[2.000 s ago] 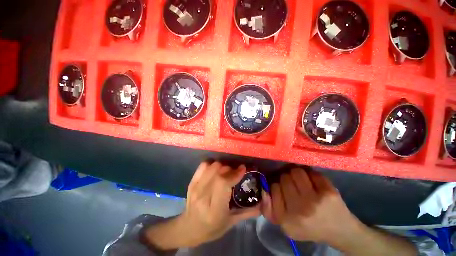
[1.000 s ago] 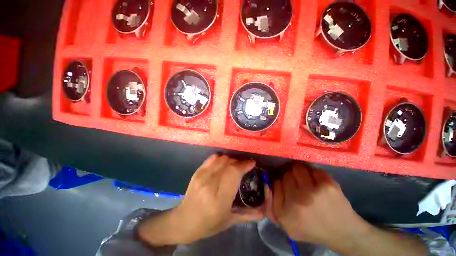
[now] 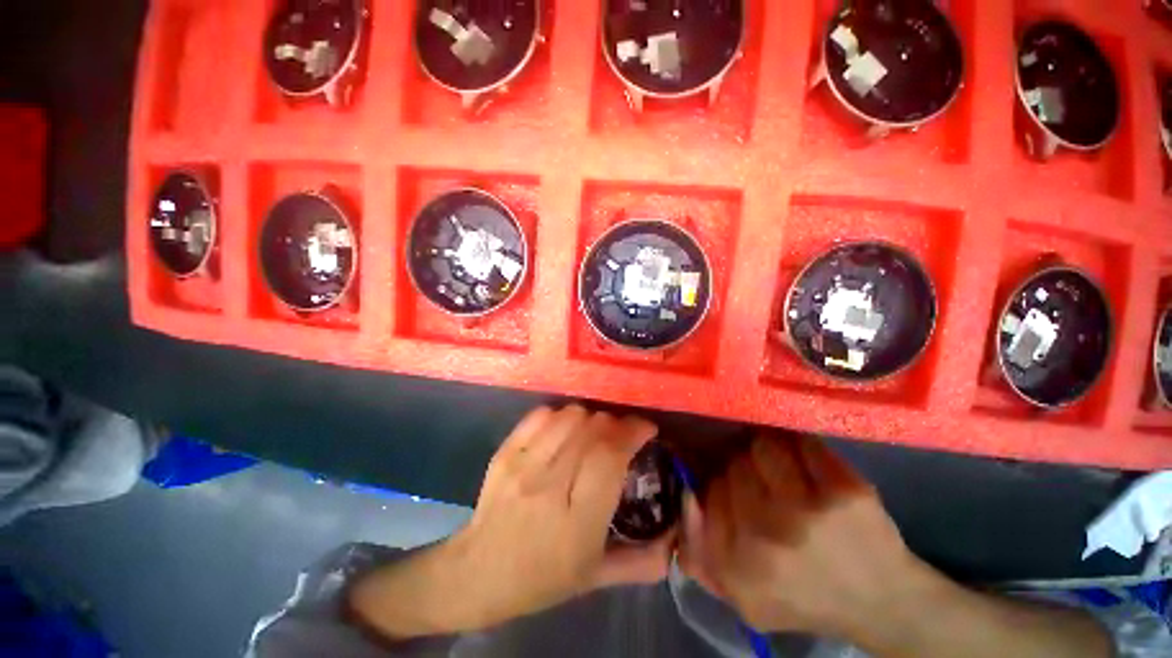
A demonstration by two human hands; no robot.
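A round electronic unit with a dark face and thin rim is held at the near bench edge, below the red tray. My left hand grips it from the left, fingers over the top and thumb below. My right hand is against its right side and holds a slim blue tool. The tool's upper part shows at the unit's right rim; its point is hard to make out. The right fingers are partly hidden. The red foam tray holds several similar units in square pockets; one top-left pocket is empty.
A dark green bench mat lies under the tray. A crumpled white tissue lies at the right bench edge. A red box stands at the far left. A grey sleeve shows at the left edge, with blue material beside it.
The unit appears more tilted than two seconds ago. My hands stay around it at nearly the same place. The view has shifted slightly.
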